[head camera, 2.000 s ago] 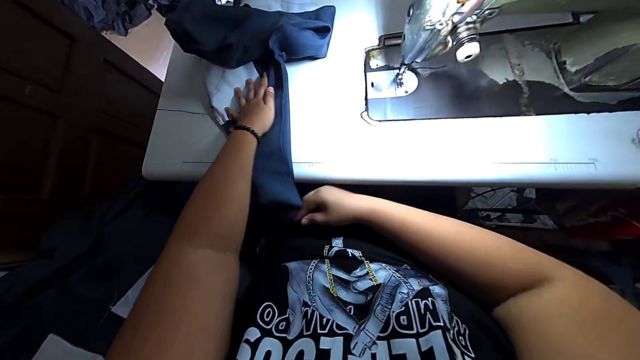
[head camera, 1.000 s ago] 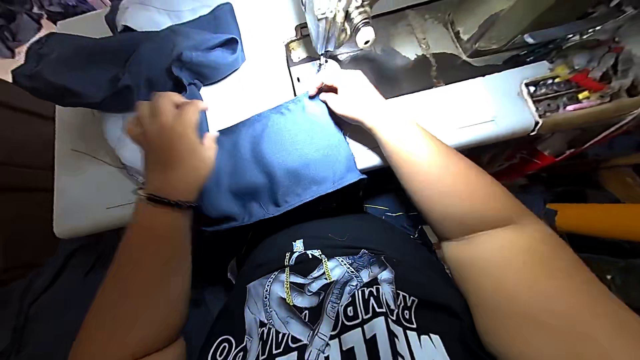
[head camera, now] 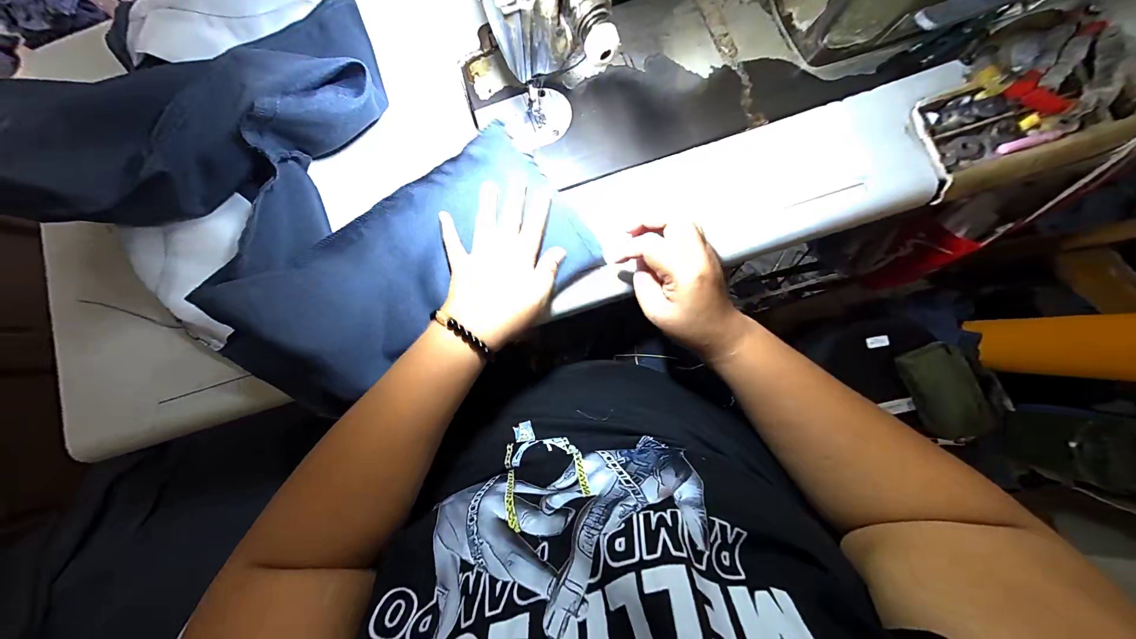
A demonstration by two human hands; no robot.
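A navy blue fabric piece (head camera: 373, 293) lies across the white sewing table, its upper tip close to the presser foot (head camera: 535, 105) of a sewing machine. My left hand (head camera: 500, 257) rests flat on the fabric with spread fingers, a black bead bracelet at the wrist. Just off the fabric's right corner is my right hand (head camera: 679, 280), its fingers curled; whether they pinch the corner or a thread cannot be told. More bunched navy fabric (head camera: 177, 133) with white lining (head camera: 191, 257) lies at the left.
An open compartment with bobbins and small coloured items (head camera: 994, 124) is set into the table's right end. Beyond the near edge, dark cloth and an orange object (head camera: 1056, 346) are at the right. The table's rounded corner (head camera: 80, 435) is at the lower left.
My left hand has moved right and now lies flat on the spread fabric. My right hand has come away from beside the presser foot toward the table's near edge. The view has shifted.
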